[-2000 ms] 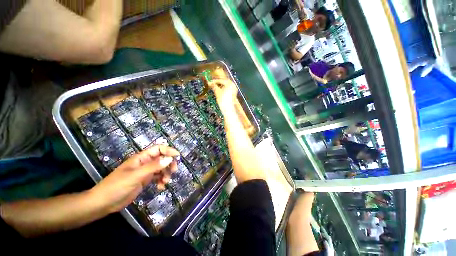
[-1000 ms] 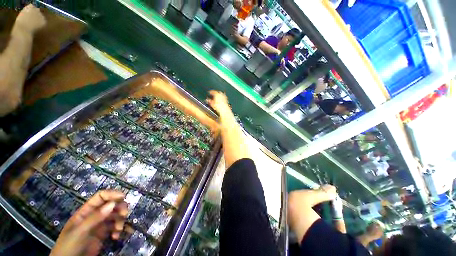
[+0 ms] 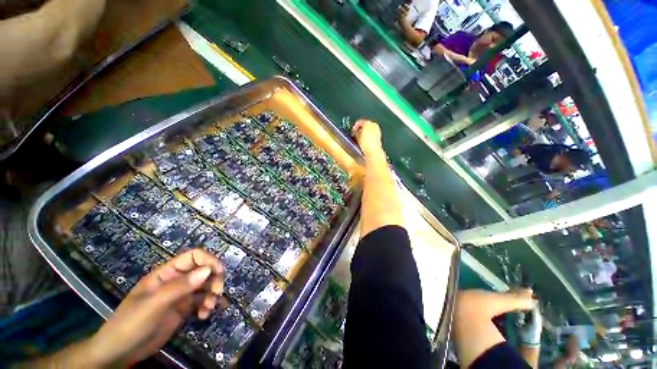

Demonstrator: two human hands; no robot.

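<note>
A metal tray [image 3: 108, 155] holds rows of small dark and green circuit boards [image 3: 227, 169], some with shiny silver patches. My left hand [image 3: 173, 295] hovers over the tray's near part, fingers loosely curled, with nothing visible in it. My right hand [image 3: 369, 137] is beyond the tray's far rim, over the green conveyor [image 3: 317, 83]. Its fingertips are close together beside a small loose board [image 3: 347, 124]; whether they grip it cannot be told. My right forearm passes over the tray's right edge and partly hides the neighbouring tray.
A second metal tray [image 3: 457, 281] with a white sheet [image 3: 425, 249] and some green boards lies to the right. More small boards lie along the conveyor. Another person's arm [image 3: 483, 317] reaches in at lower right. A brown sheet [image 3: 144, 72] and another tray are at upper left.
My right hand has moved from the tray's far corner, where a green board was at its fingers, out over the conveyor. My left hand stays low over the boards. The view has shifted.
</note>
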